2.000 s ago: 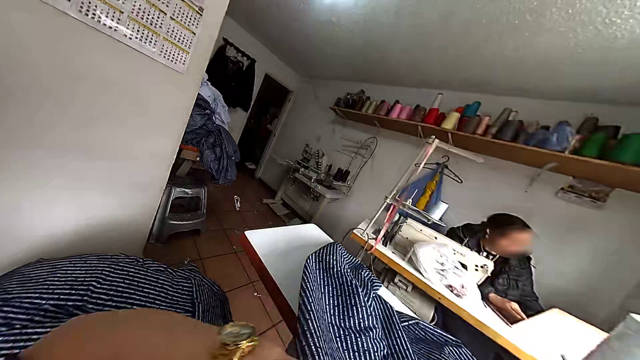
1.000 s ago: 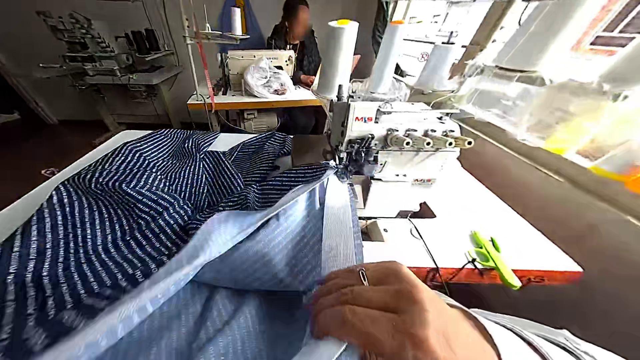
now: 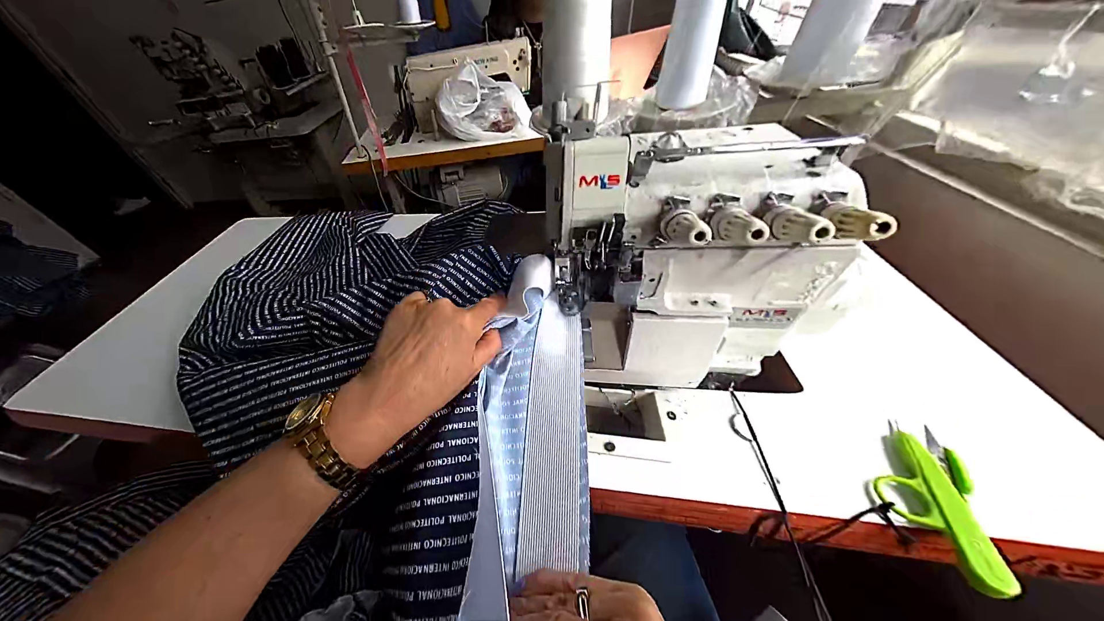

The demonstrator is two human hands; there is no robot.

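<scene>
Navy fabric with white printed stripes (image 3: 285,302) lies bunched left of a white overlock sewing machine (image 3: 707,259). A ribbed white elastic band (image 3: 552,431) runs along the fabric's pale blue reverse side, its far end under the presser foot (image 3: 569,293). My left hand (image 3: 431,362), with a gold watch at the wrist, grips a folded edge of the fabric just left of the foot. At the bottom of the view my right hand (image 3: 586,597), wearing a ring, holds the near part of the band and fabric; its lower part is cut off by the frame.
Green-handled thread snips (image 3: 949,509) lie at the right front of the white table (image 3: 862,431), near a dark cord. White thread cones (image 3: 578,52) stand behind the machine. Further back, another sewing machine (image 3: 470,73) and a plastic bag (image 3: 483,103) rest on a second table.
My left hand has come into view on the fabric beside the presser foot. My right hand sits lower in the view, at the band. The view turned from the room to the machine.
</scene>
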